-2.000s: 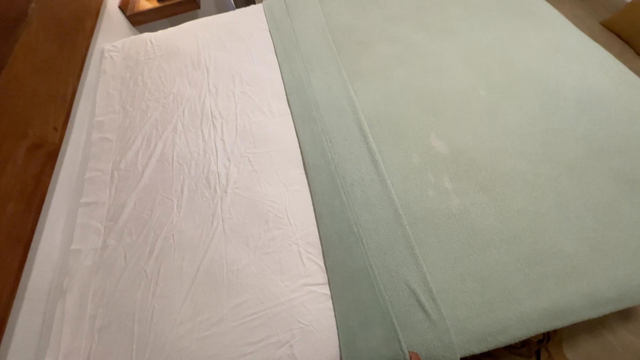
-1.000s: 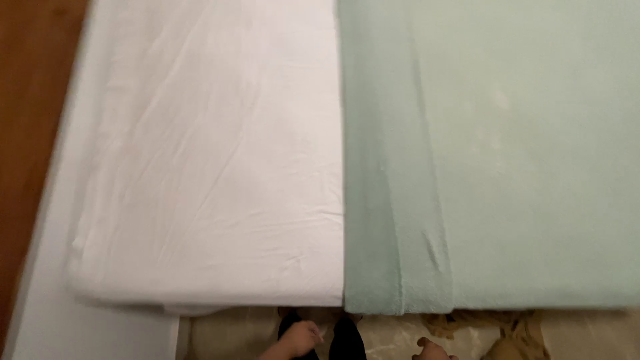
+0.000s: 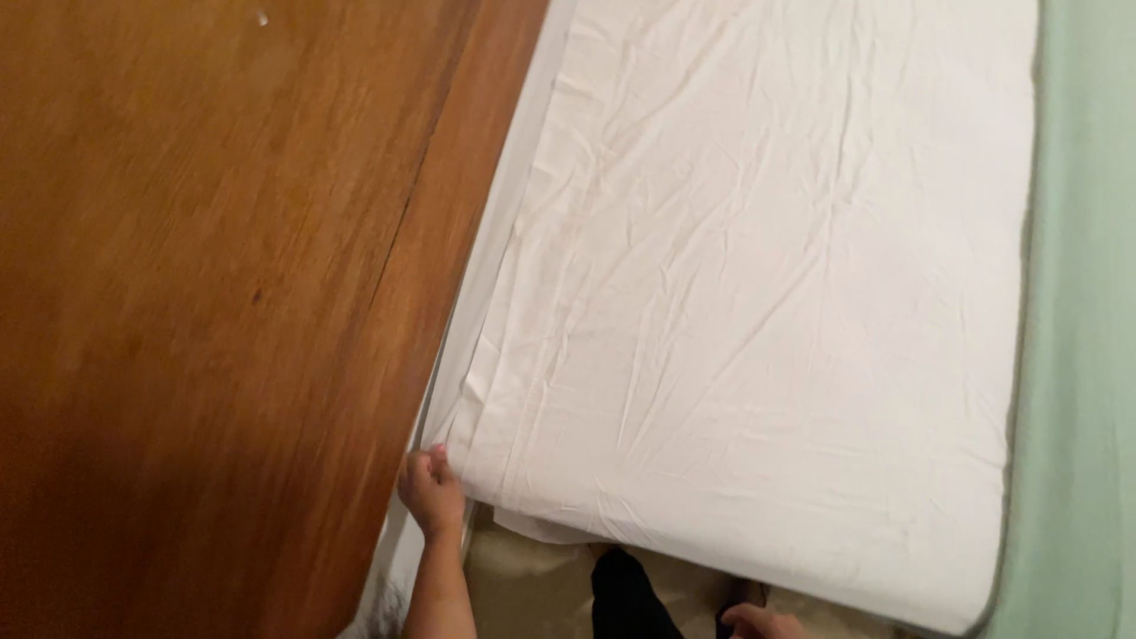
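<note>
A wrinkled white fitted sheet covers the mattress. At its near left corner my left hand pinches the edge of the sheet between thumb and fingers, close to the wooden panel. My right hand is at the bottom edge of the view, below the mattress's near side and partly cut off; what its fingers do is not clear. A pale green blanket lies along the right side of the bed, its near part out of view.
A large brown wooden headboard rises along the left side of the bed. Below the near edge are a shiny beige floor and my dark-clad legs. A pale strip runs between the headboard and the mattress.
The view has swung left toward the headboard. My left hand, below the mattress's near edge a second ago, is now at the sheet's corner and grips it.
</note>
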